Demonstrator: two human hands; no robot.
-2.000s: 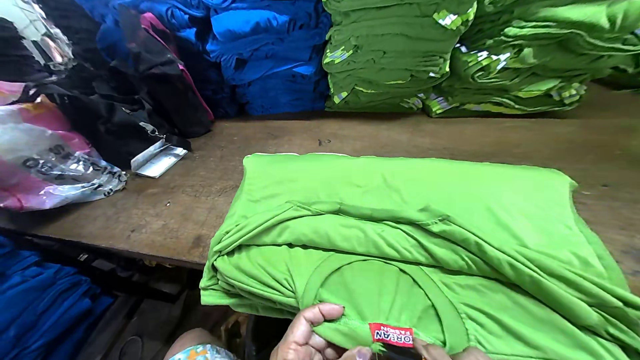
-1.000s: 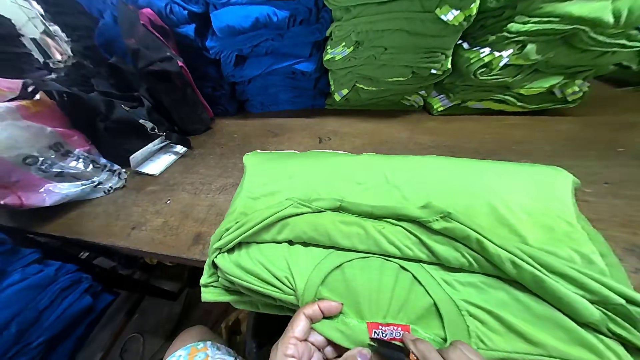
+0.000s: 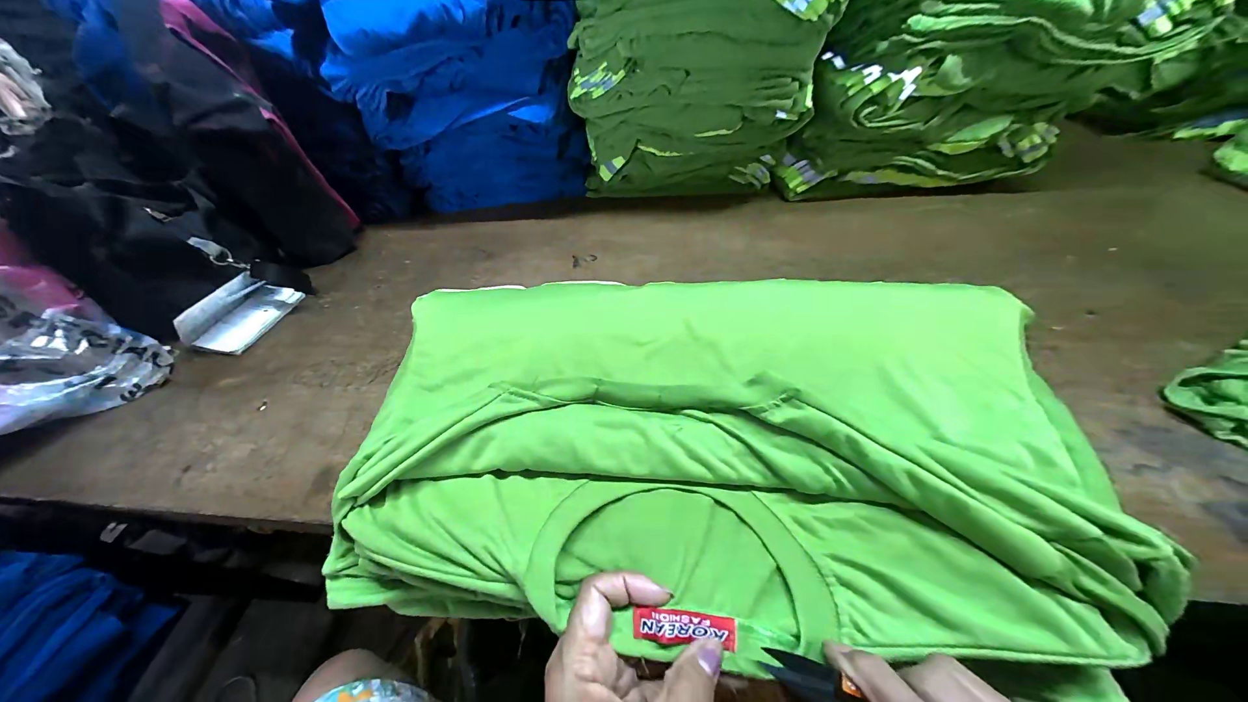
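Note:
Light green T-shirts [image 3: 702, 341] lie in a flat pile at the front edge of a wooden table, with a round neckband facing me. My left hand [image 3: 624, 643] pinches the neckband by a red woven neck label [image 3: 684, 629] that bears writing, its thumb at the label's edge. Just right of the label, my right hand [image 3: 907, 678] holds a small black cutting tool [image 3: 804, 673] with an orange spot, probably thread snips. Its pointed blades lie against the neckband. The lower parts of both hands are cut off by the frame.
Behind the pile stand stacks of blue garments [image 3: 468, 107] and darker green garments [image 3: 697, 97]. On the left are a black bag [image 3: 195, 127], a silvery folded item [image 3: 240, 312] and a plastic bag [image 3: 78, 351]. Green cloth [image 3: 1214, 395] lies at the right; blue cloth [image 3: 73, 624] sits below the table.
The black tool in my right hand has shifted from the label to the neckband right of it. My left hand still pinches the neckband.

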